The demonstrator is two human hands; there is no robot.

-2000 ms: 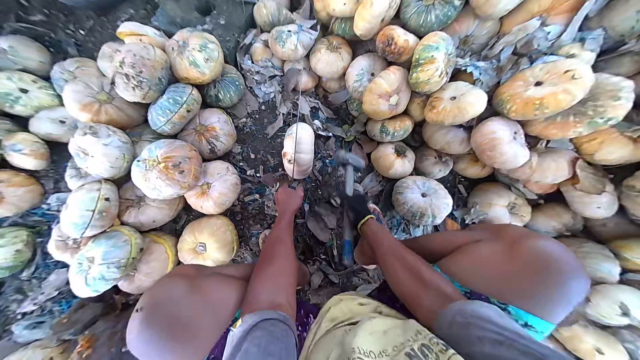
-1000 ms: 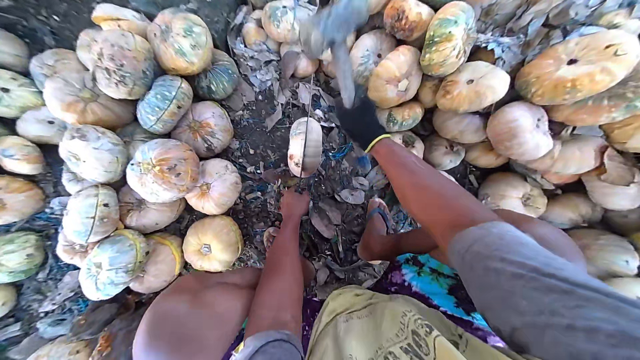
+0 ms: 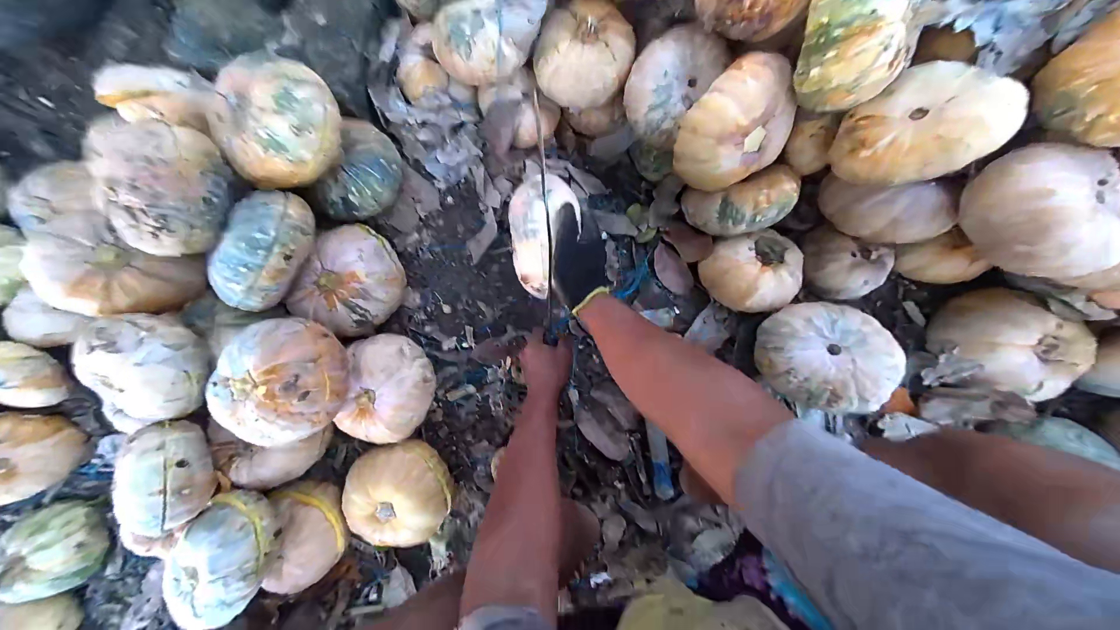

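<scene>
Near the upper middle of the head view, a pale pumpkin stands on edge on the ground. A long, thin knife blade lies across its top, pointing away from me. My left hand is closed around the handle at the near end. My right hand, in a dark glove with a yellow cuff, rests against the pumpkin's right side with its fingers curved around it; the fingertips are partly hidden. A long object with a blue end, perhaps a tool handle, lies on the ground right of my left forearm.
Many pumpkins are piled on the left, some with yellow or dark lines around them. More pumpkins lie on the right and others beyond the blade's tip. Dry leaves and scraps cover the dark soil between the piles.
My right hand, raised with a blurred grey tool one second ago, has come down to the pumpkin's side and no longer shows that tool. My left hand stays on the knife handle.
</scene>
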